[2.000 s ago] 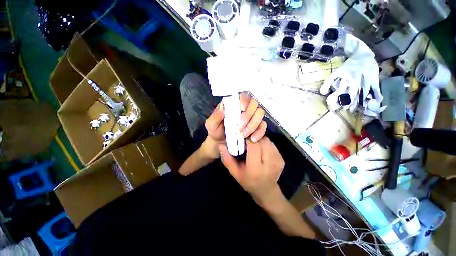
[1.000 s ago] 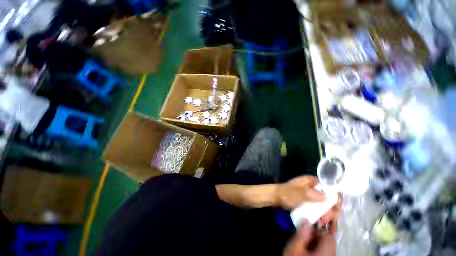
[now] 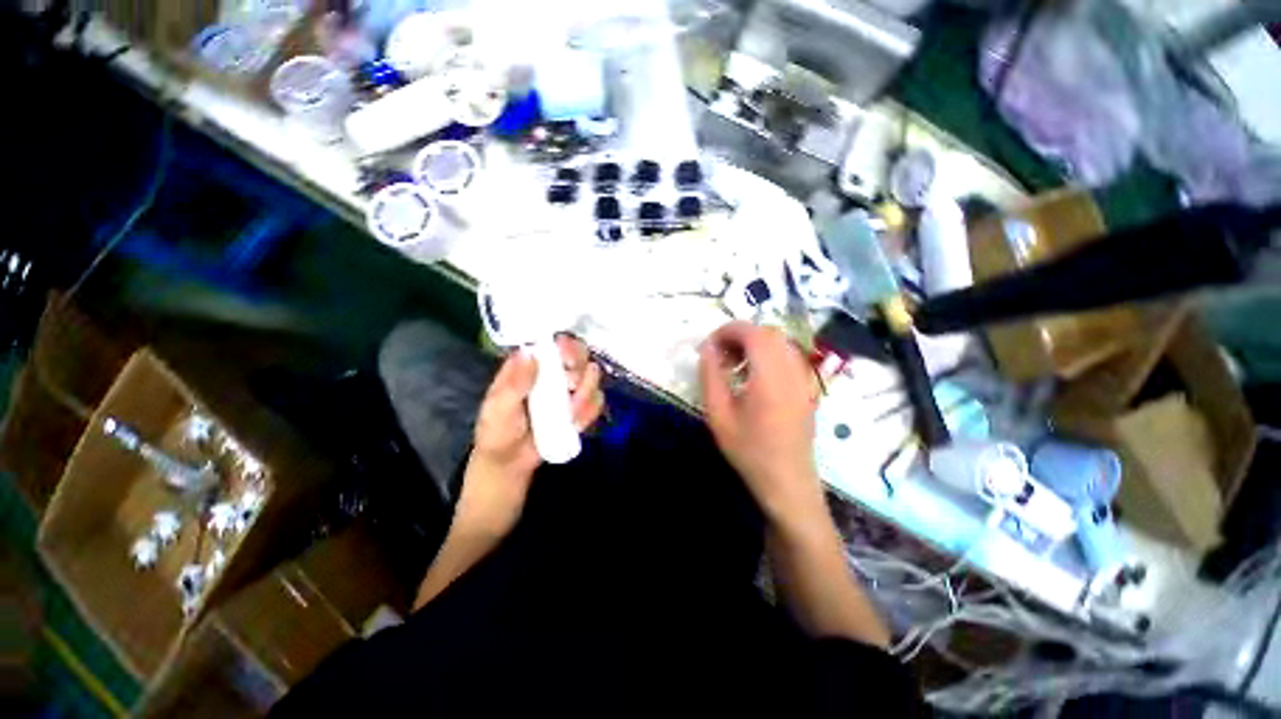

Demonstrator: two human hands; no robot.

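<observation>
A white handheld fan [image 3: 554, 407] is held above my lap at the bench edge, its round head pointing up towards the bench and its handle down. My left hand [image 3: 523, 407] is wrapped around the handle. My right hand [image 3: 759, 400] is apart from the fan, over the bench edge to the right, with thumb and fingers curled near each other. Whether it holds something small cannot be made out.
The white bench [image 3: 541, 267] carries black square parts [image 3: 649, 215], ringed fan heads [image 3: 402, 215], a hammer [image 3: 920, 386] and a metal fixture [image 3: 787, 106]. A black screwdriver [image 3: 1082, 274] reaches in from the right. Cartons [image 3: 141, 492] stand at lower left; white wires [image 3: 969, 618] hang at lower right.
The view has swung back from the floor to the bench. My right hand has left the fan and moved right over the bench edge; my left hand keeps the handle.
</observation>
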